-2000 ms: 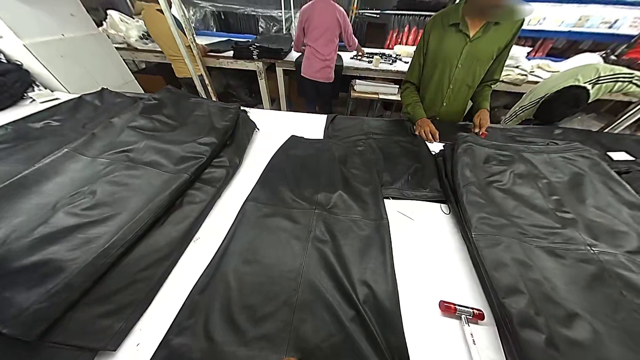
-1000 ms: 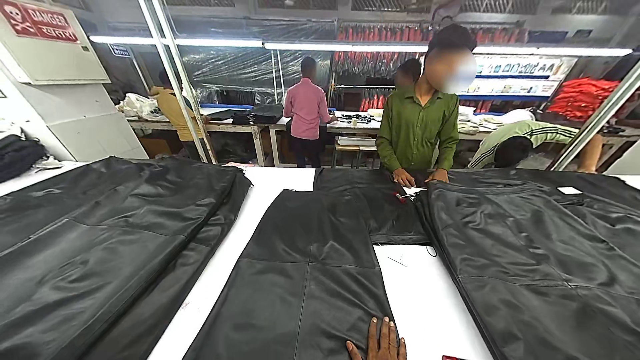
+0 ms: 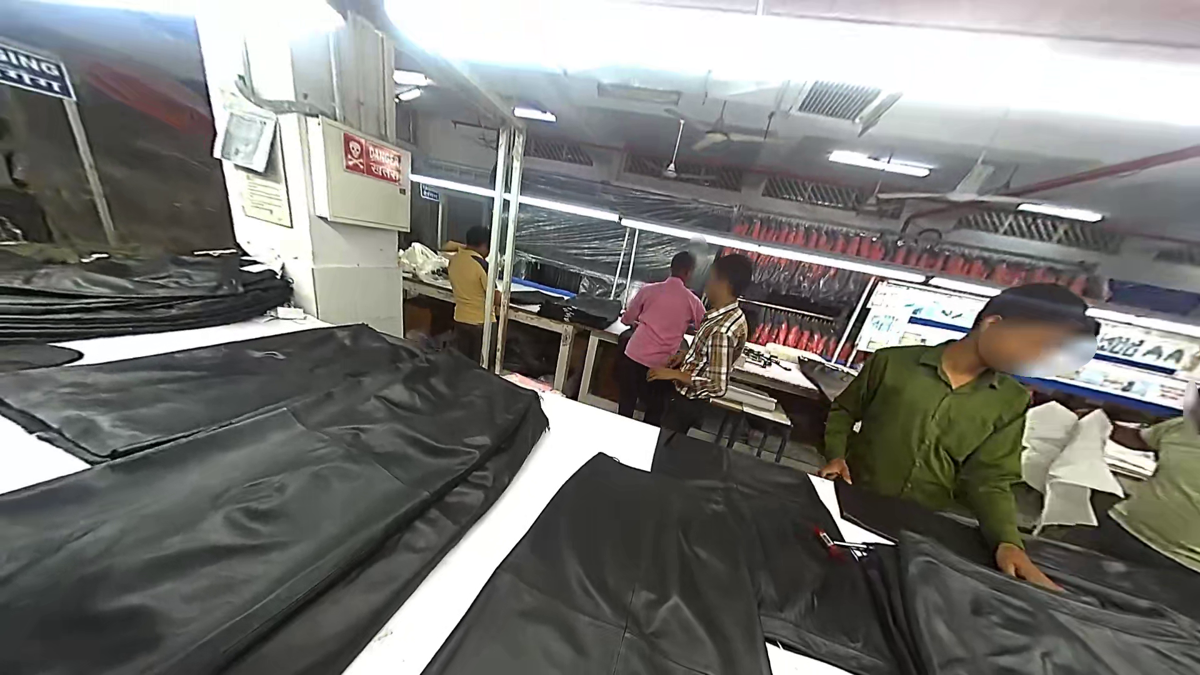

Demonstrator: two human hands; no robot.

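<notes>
Neither of my hands shows in the head view now. A black leather-like garment piece (image 3: 619,562) lies flat on the white table (image 3: 487,544) before me. To its left is a stack of similar black pieces (image 3: 216,525), and more black garments (image 3: 1050,619) lie at the right. A small red-and-metal tool (image 3: 834,544) rests on the black material near the far edge. Across the table stands a co-worker in a green shirt (image 3: 928,422), one hand on the black material at the right and the other at the table's far edge.
Another pile of black pieces (image 3: 141,295) sits at the back left beside a white pillar with an electrical box (image 3: 361,173). Metal posts (image 3: 502,253) rise beyond the table. Several other people stand at work tables behind.
The hand at the bottom centre one second ago is out of view. The co-worker in green has moved one hand rightward over the garments. A person in a checked shirt now shows behind. The view has swung up and left.
</notes>
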